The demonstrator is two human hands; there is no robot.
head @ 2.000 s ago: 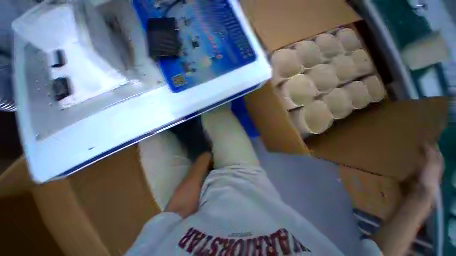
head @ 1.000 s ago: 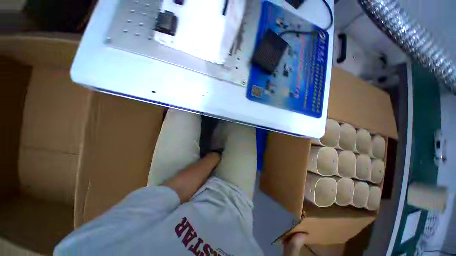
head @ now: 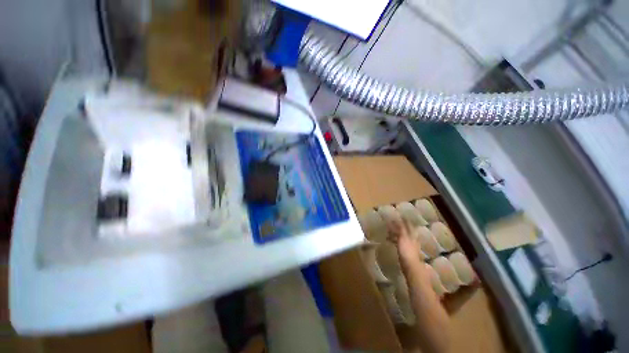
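Cream housings (head: 442, 236) stand upright in rows in an open carton (head: 358, 289) at the right. My right hand (head: 405, 238) reaches over them, fingers apart on or just above the housing tops; blur hides any contact. It holds nothing that I can make out. Of my left arm, only a small patch of skin shows at the bottom edge between my legs; the hand's state is hidden. The white fixture (head: 162, 183) with small black pads stands on the machine table (head: 179, 289).
A blue printed mat (head: 303, 186) carries a small black block (head: 262, 183) with a cable. A silver ribbed duct (head: 441, 103) crosses above the carton. A green-topped bench (head: 455, 162) runs along the right, with a brown piece on it. A white panel is at the top.
My view has swung up and turned. My right hand has left the carton's near flap and moved onto the housings. The left forearm has mostly dropped out of view.
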